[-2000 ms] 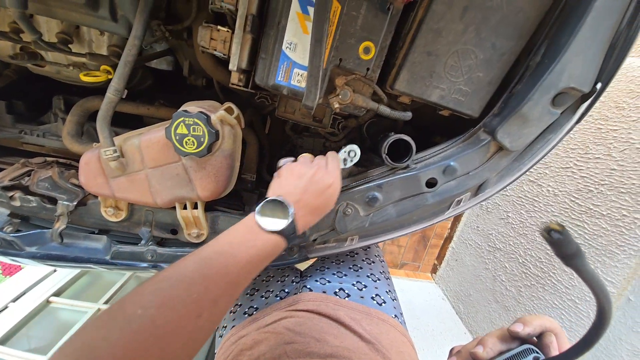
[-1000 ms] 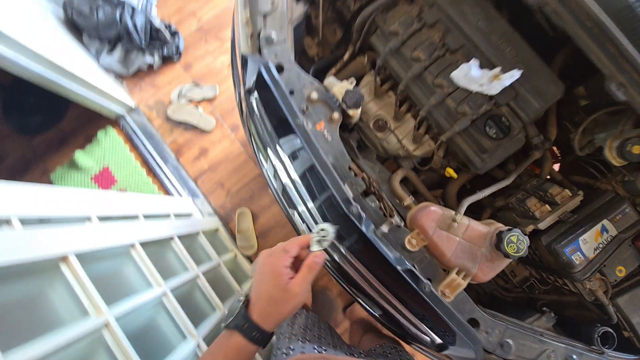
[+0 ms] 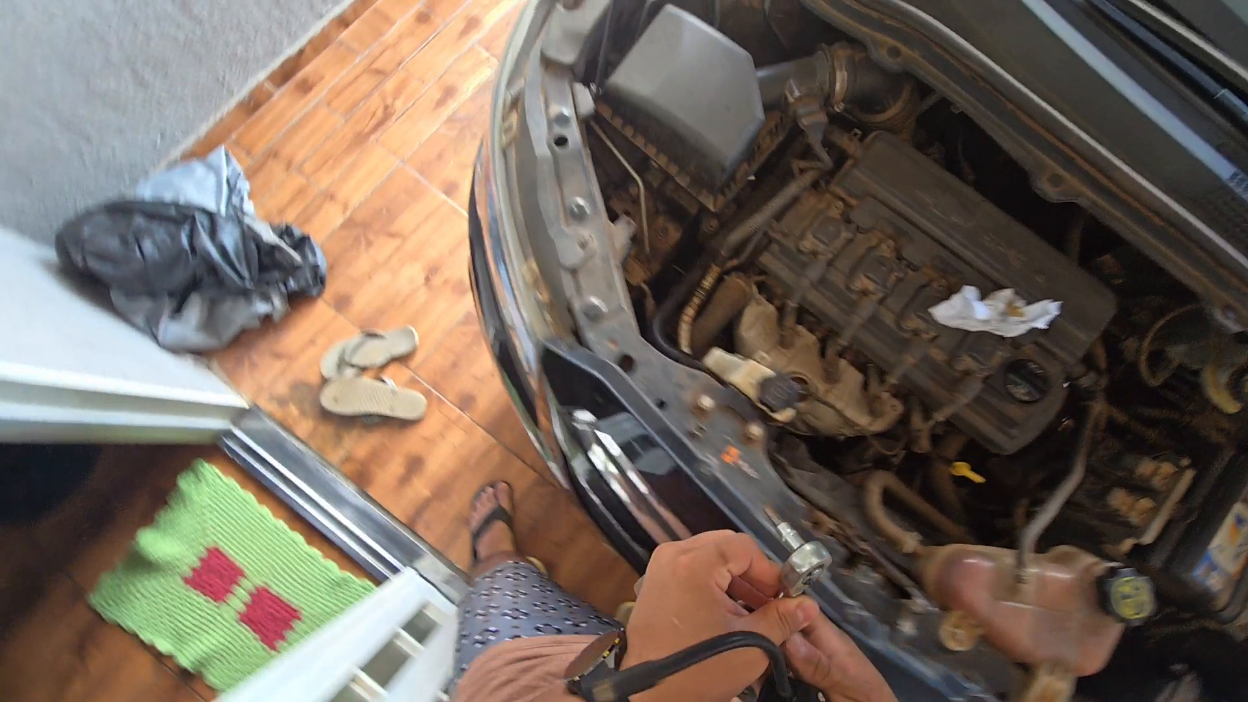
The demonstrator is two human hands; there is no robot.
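Note:
My left hand (image 3: pixel 707 595), with a round watch on its wrist, pinches a chrome ratchet wrench (image 3: pixel 805 567) near its head, just over the car's front edge. A short socket or adapter points up from the head. My right hand (image 3: pixel 829 655) meets the left fingertips from the lower right, partly hidden. A black flexible-neck tool (image 3: pixel 704 643) curves across the left wrist and runs down beside the right hand, its body out of view. Right of both hands sits the brown coolant tank (image 3: pixel 1024 595) with its black cap (image 3: pixel 1126 593).
Crumpled white paper (image 3: pixel 994 312) lies on the engine cover (image 3: pixel 936 224). A yellow dipstick handle (image 3: pixel 967 473) shows below it. Left of the bumper are sandals (image 3: pixel 373 398), a dark cloth heap (image 3: pixel 195 249), a green mat (image 3: pixel 229 575) and a white door frame (image 3: pixel 400 634).
The ratchet has come away from the engine bay beside the battery and is now over the front edge. My two hands, apart two seconds ago, have come together. The view has swung far left.

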